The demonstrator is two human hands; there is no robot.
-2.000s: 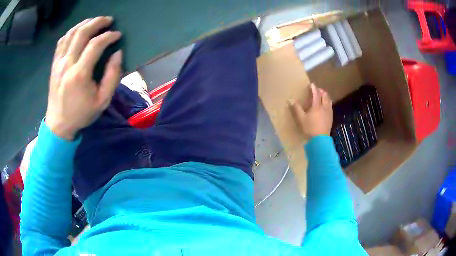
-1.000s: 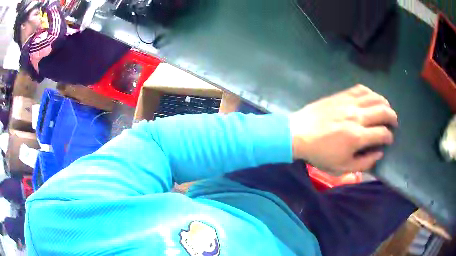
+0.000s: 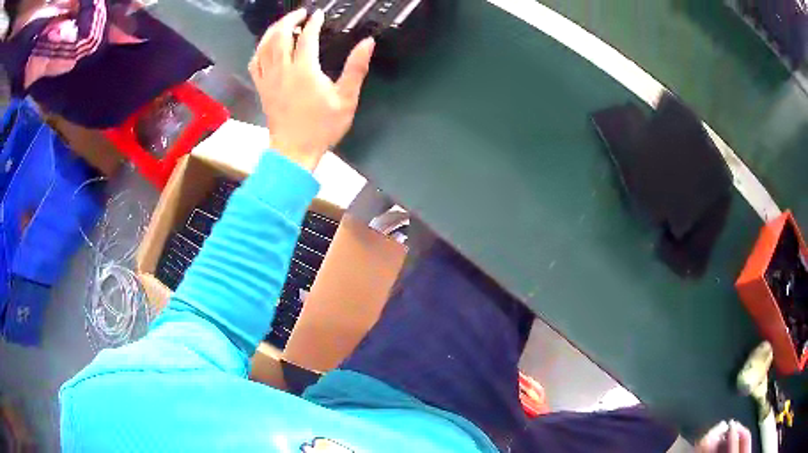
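My left hand (image 3: 310, 95) is at the bench's back left, fingers and thumb spread against the near side of black slotted units (image 3: 376, 18). The units are cut off by the top edge, and no closed grip shows. My right hand (image 3: 726, 438) is mostly cut off by the bottom edge at the right; only some fingers show near the bench edge, and what they do cannot be told.
Thin black sheets (image 3: 669, 172) lie on the dark green bench (image 3: 496, 133). An orange parts box (image 3: 760, 274), a mallet (image 3: 757, 376) and yellow-handled cutters (image 3: 784, 411) are at the right. An open carton (image 3: 341, 292) of black units stands below my left forearm. A person's sleeve (image 3: 66, 44) shows upper left.
The view has swung left from the right-hand carton to the bench and left carton. My left hand has moved across the bench to the black units. My right hand has left the right-hand carton.
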